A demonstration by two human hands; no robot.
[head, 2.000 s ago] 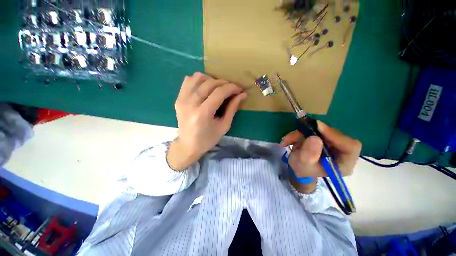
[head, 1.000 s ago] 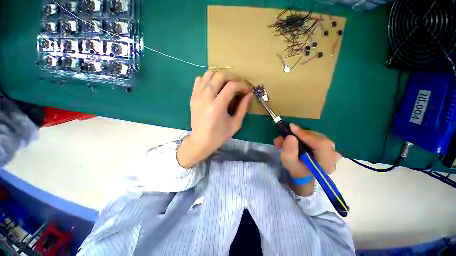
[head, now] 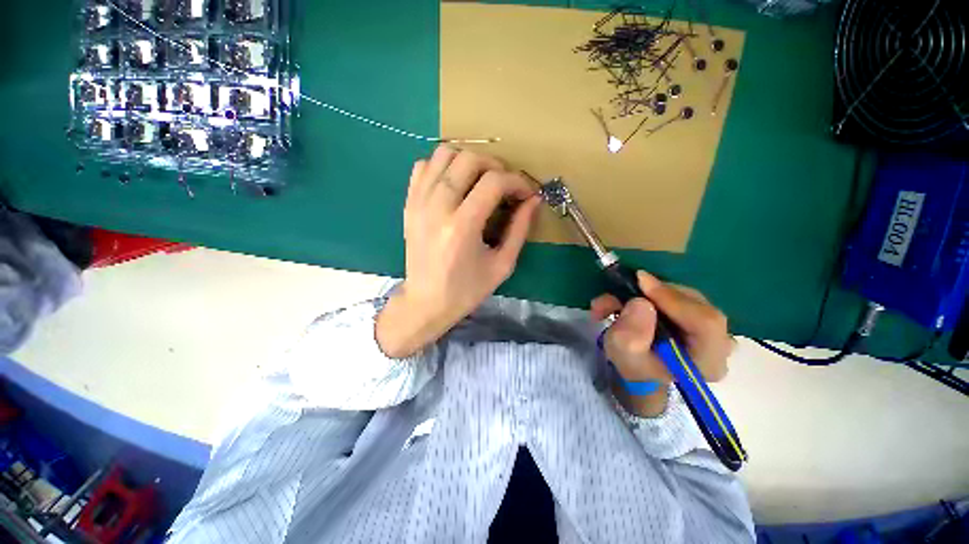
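My right hand (head: 672, 329) holds a soldering iron (head: 696, 393) with a blue and black handle. Its metal tip touches or nearly touches a small silver and dark circuit board module (head: 556, 193) on the brown work board (head: 499, 64). My left hand (head: 459, 239) rests at the board's left front edge, thumb and index fingertips together beside the module. A thin wire or lead seems pinched there; it is too small to tell which. Solder wire (head: 361, 117) runs from the left to the board, its end lying behind my left hand.
A clear blister tray (head: 186, 96) of modules stands at the left. Dark leads (head: 627, 53) and small round components (head: 686, 113) lie on the board's far right. A blue soldering station (head: 914, 244) and a black fan (head: 903, 64) stand at the right.
The iron has moved left from beyond the module's right side onto it. My left hand has shifted slightly right, its fingertips now at the module.
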